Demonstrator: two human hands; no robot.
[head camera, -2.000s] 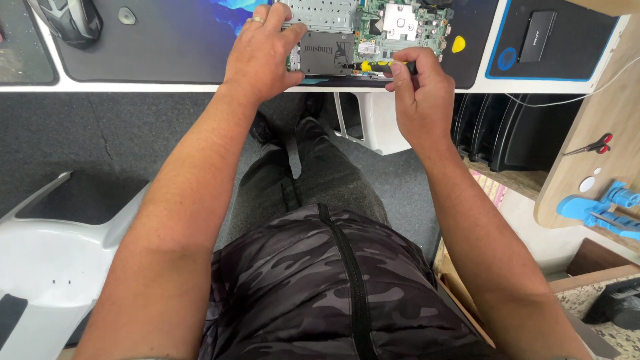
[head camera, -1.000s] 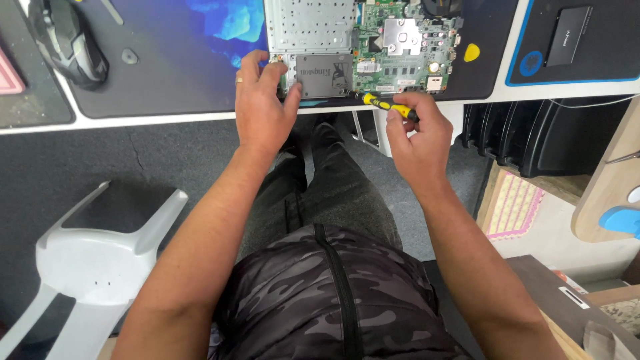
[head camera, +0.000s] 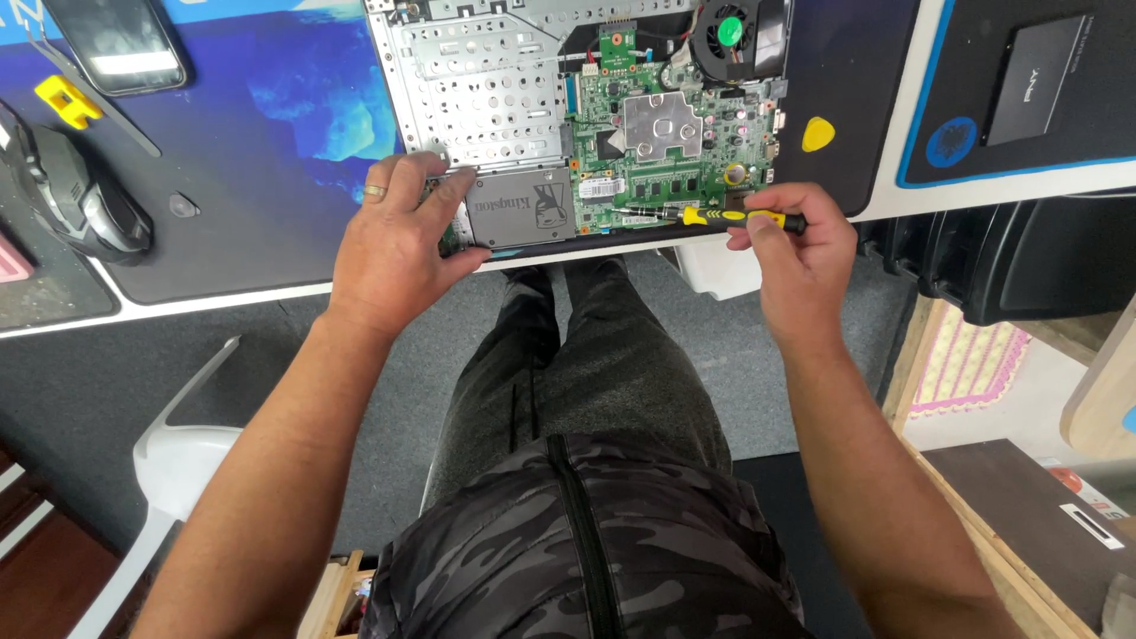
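An opened laptop base with a perforated metal plate (head camera: 488, 98) and a green circuit board (head camera: 657, 169) lies at the desk's front edge. My left hand (head camera: 399, 231) rests at the left end of a grey Kingston solid-state drive (head camera: 516, 209), thumb at the front edge and fingers on top. In my right hand (head camera: 799, 240) is a yellow and black screwdriver (head camera: 737, 217), its tip pointing left over the board just right of the drive. Whether the tip touches the board I cannot tell. A black fan (head camera: 732, 40) sits at the board's back right.
On the left lie a computer mouse (head camera: 80, 195), a phone (head camera: 124, 44), metal tweezers (head camera: 106, 102) and a yellow plastic piece (head camera: 68, 101). A yellow pick (head camera: 817, 134) and a PNY drive (head camera: 1037, 80) are on the right. A white plastic chair (head camera: 186, 453) stands below left.
The screwdriver now lies farther over the circuit board, pointing left; a second ago its tip was near the board's front edge. My left hand stays by the drive. The view has shifted.
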